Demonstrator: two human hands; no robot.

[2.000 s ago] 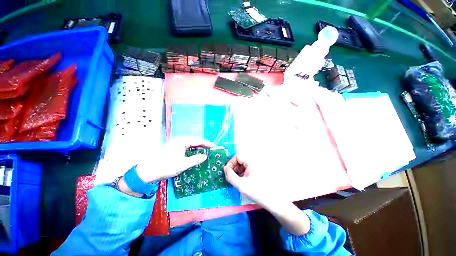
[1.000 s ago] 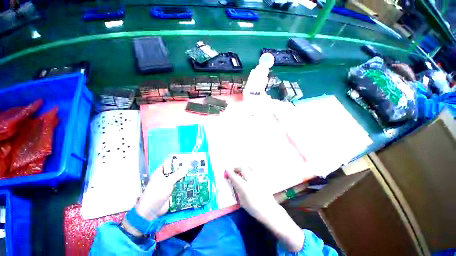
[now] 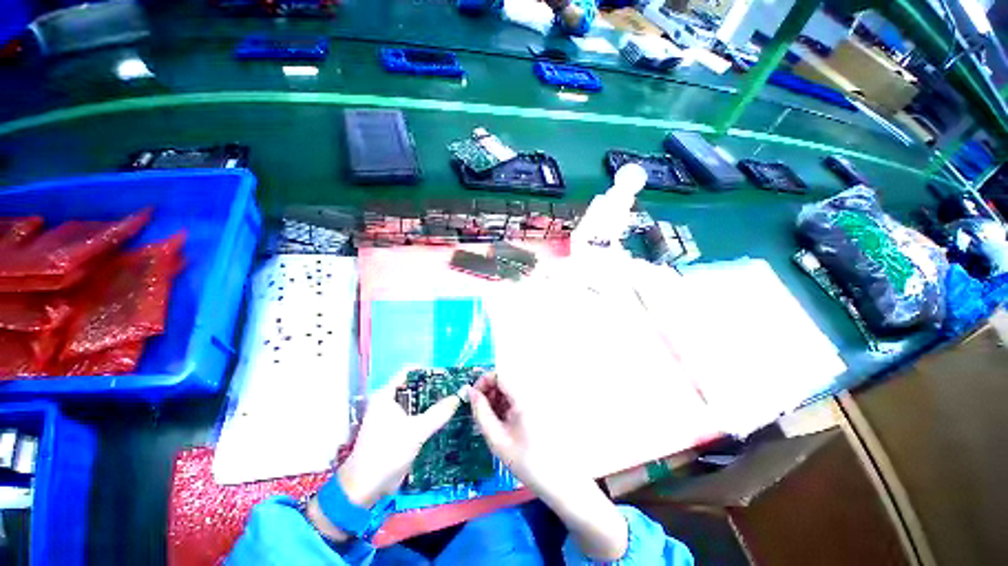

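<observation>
A green circuit board [image 3: 451, 451] dotted with components lies over a glossy blue film [image 3: 426, 332] on a pink mat [image 3: 381, 271]. My left hand [image 3: 396, 437], with a blue wrist strap, holds the board by its left side, thumb on top. My right hand [image 3: 503, 426] is at the board's upper right edge, fingertips pinched together close to my left thumb. Whether a small part is between those fingertips cannot be made out. Two thin dark modules [image 3: 494, 261] lie at the back of the mat.
Blue bin [image 3: 227, 321] of red bags [image 3: 105, 293] at left, beside a dotted white sheet [image 3: 290, 365]. White bottle [image 3: 608, 210] and module stacks [image 3: 464, 221] behind the mat. Black housings [image 3: 381, 144] on the green belt. Clear bag [image 3: 873, 260] and cardboard box [image 3: 796, 481] at right.
My right hand has moved left from beside the board onto its upper right edge. The board looks darker and tilted differently. The camera view has shifted and shows more of the belt than at first.
</observation>
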